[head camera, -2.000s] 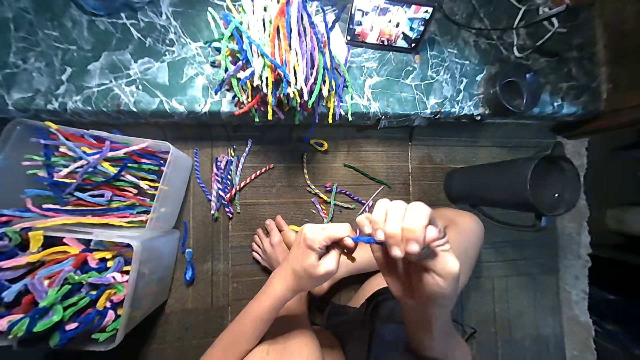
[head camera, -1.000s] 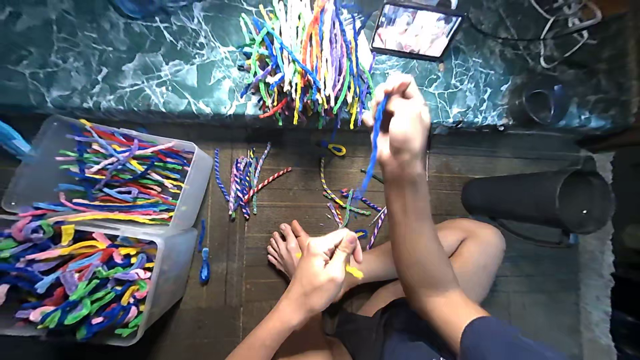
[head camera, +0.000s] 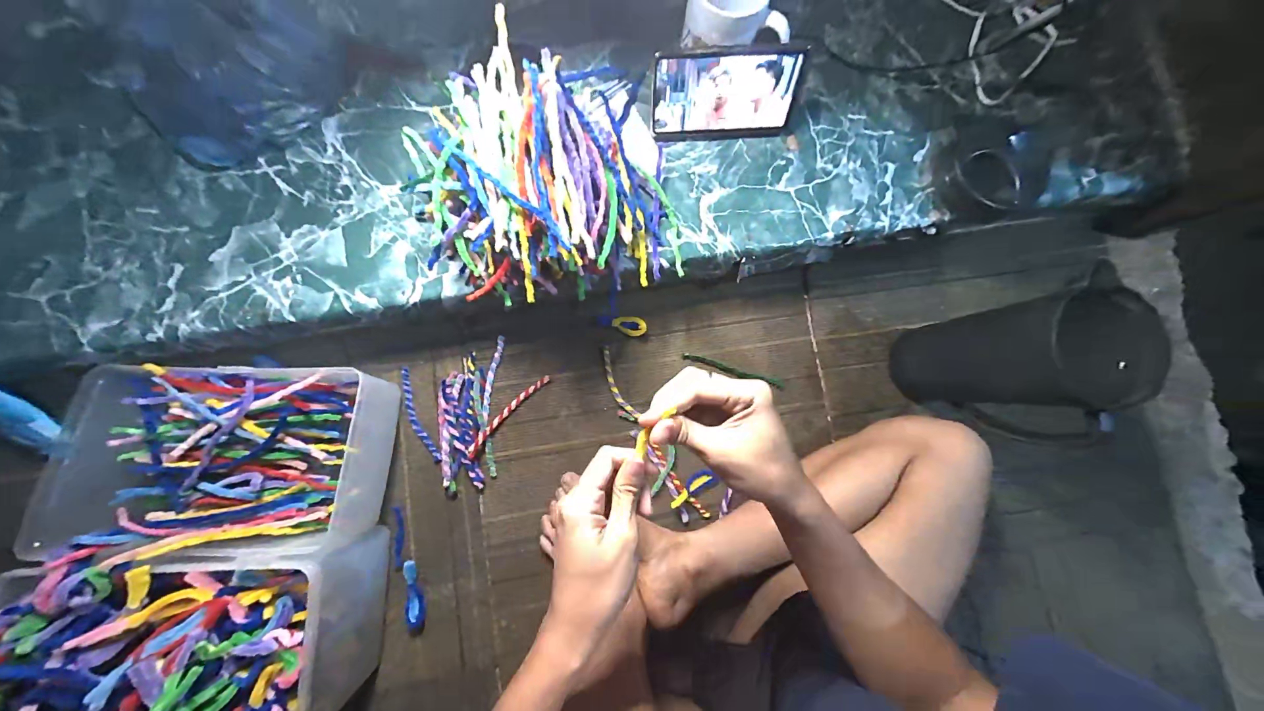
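My left hand and my right hand almost meet above my bare foot. Between their fingertips runs a yellow pipe cleaner, pinched at its lower part by the left and at its bent top by the right. Partly hidden behind the hands, several twisted two-coloured pipe cleaners lie on the floor, with a blue and yellow piece among them. A dark green twisted one rests beyond the right hand. Left of the hands is a group of blue, pink and red twisted pipe cleaners.
Two plastic containers of pipe cleaners stand at left. A large pile of pipe cleaners, a phone and a white mug are on the marbled surface. A dark cylindrical vessel lies at right.
My right hand has come down from its raised position to beside my left hand. The blue pipe cleaner it held up is no longer in it; both hands are now on a yellow one.
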